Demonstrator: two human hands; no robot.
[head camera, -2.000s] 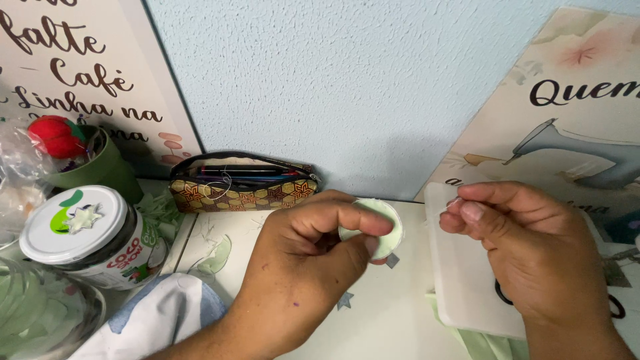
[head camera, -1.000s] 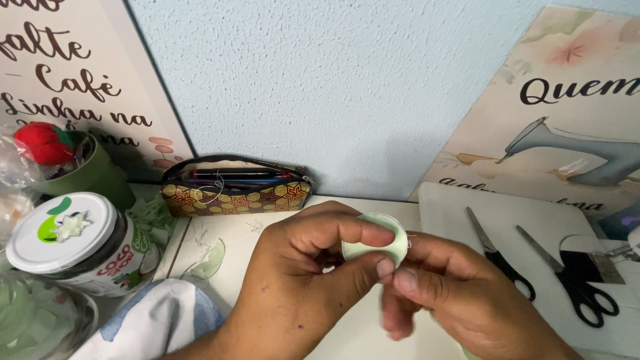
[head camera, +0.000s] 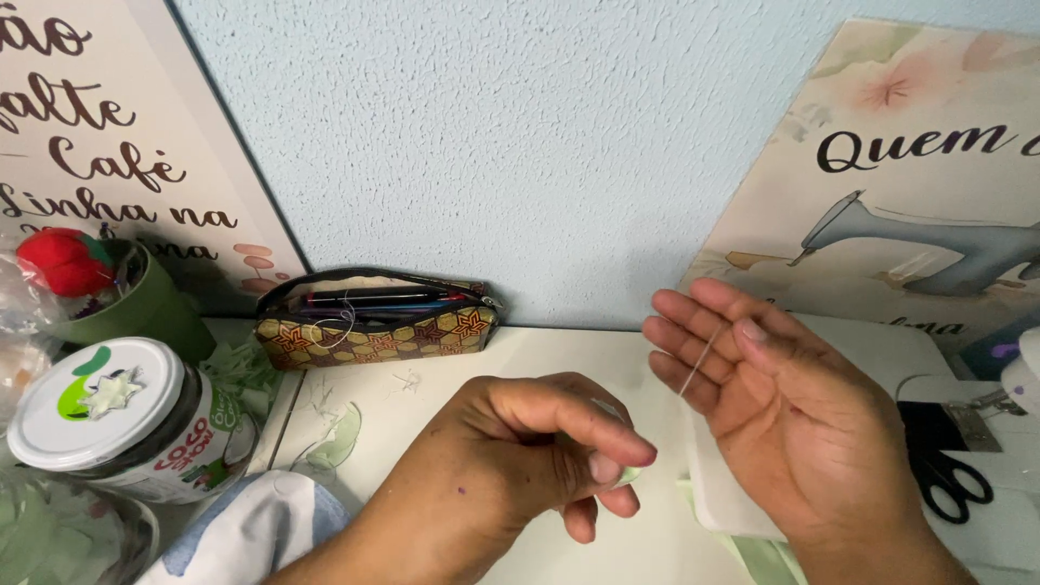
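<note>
My left hand (head camera: 528, 463) is near the middle of the head view, fingers closed on a small pale green fabric piece (head camera: 630, 474), most of it hidden behind the fingers. To its right my right hand (head camera: 772, 406) is raised, palm showing, its thumb pressed near the index finger. A thin light needle or taut thread (head camera: 702, 357) runs down across the fingers from the thumb tip; which of the two it is, I cannot tell.
An open patterned zip pouch (head camera: 382, 337) with pens stands by the wall. On the left are a white-lidded jar (head camera: 97, 406), a green pot (head camera: 146, 301) with a red pincushion (head camera: 65, 262), and fabric scraps (head camera: 335, 439). Black-handled scissors (head camera: 946, 487) lie right, beyond my right hand.
My hands were together at the green piece a second ago and are now apart. The right hand has moved up and right, its palm turned into view; the left has tilted, hiding most of the piece.
</note>
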